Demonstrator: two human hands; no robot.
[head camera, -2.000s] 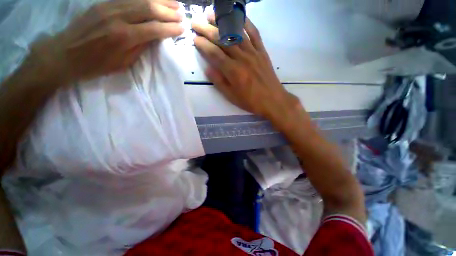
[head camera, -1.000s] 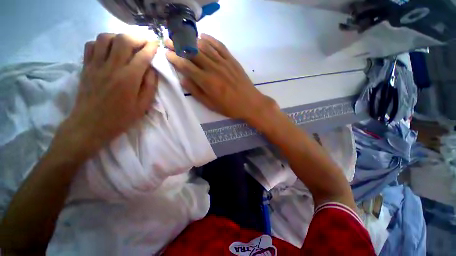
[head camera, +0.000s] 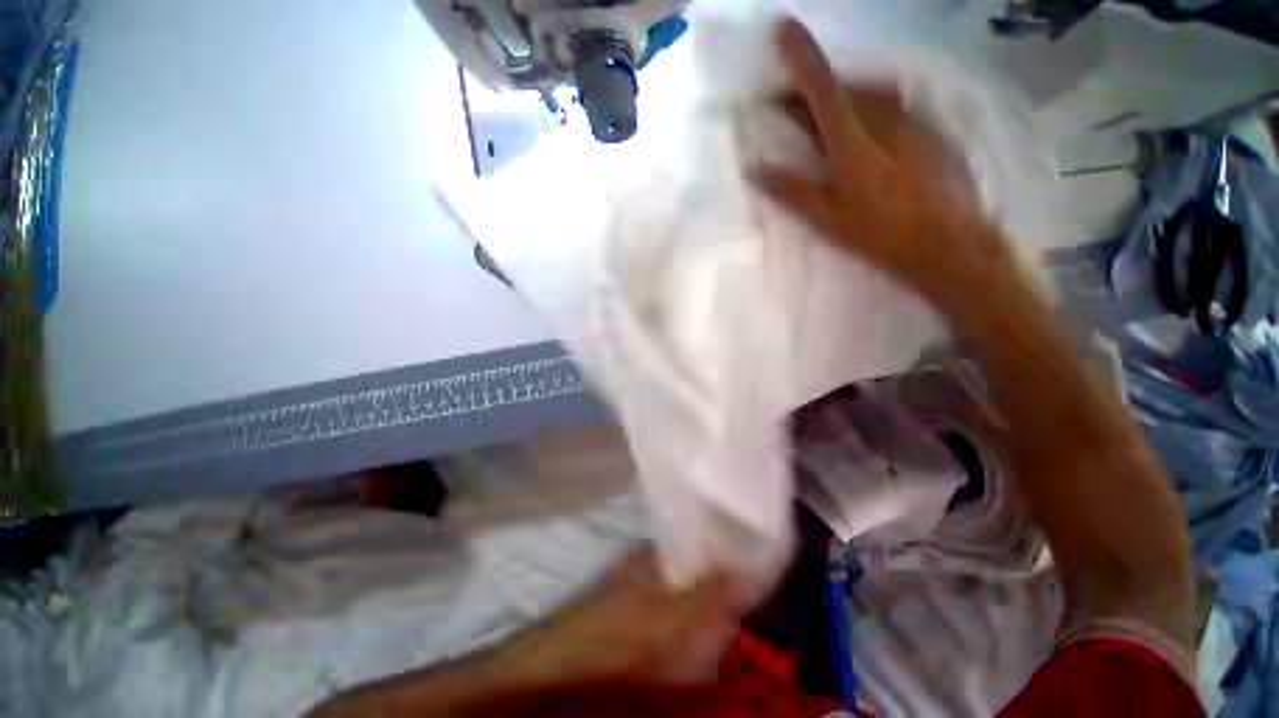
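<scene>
A white garment piece (head camera: 715, 351) is spread between my hands, blurred by motion, right of the needle area (head camera: 564, 107) and over the table edge. My right hand (head camera: 877, 175) is on its upper right part, thumb and fingers spread; whether it grips the cloth is blurred. My left hand (head camera: 666, 617) is low, near my lap, closed on the lower end of the cloth; its fingers are blurred. The sewing machine head (head camera: 540, 35) with the stubby grey cylinder (head camera: 607, 96) stands above the cloth.
A ruler strip (head camera: 407, 407) runs along the table edge. A white heap (head camera: 281, 603) lies below left, and a white bundle (head camera: 884, 463) below right beside a slim blue bar (head camera: 840, 631). Black-handled scissors (head camera: 1202, 267) lie on light-blue cloth (head camera: 1206, 393) at right.
Both hands have left the needle area. My left hand moved down to the lap and my right hand moved right, with the cloth drawn off the left of the table. The view has shifted left.
</scene>
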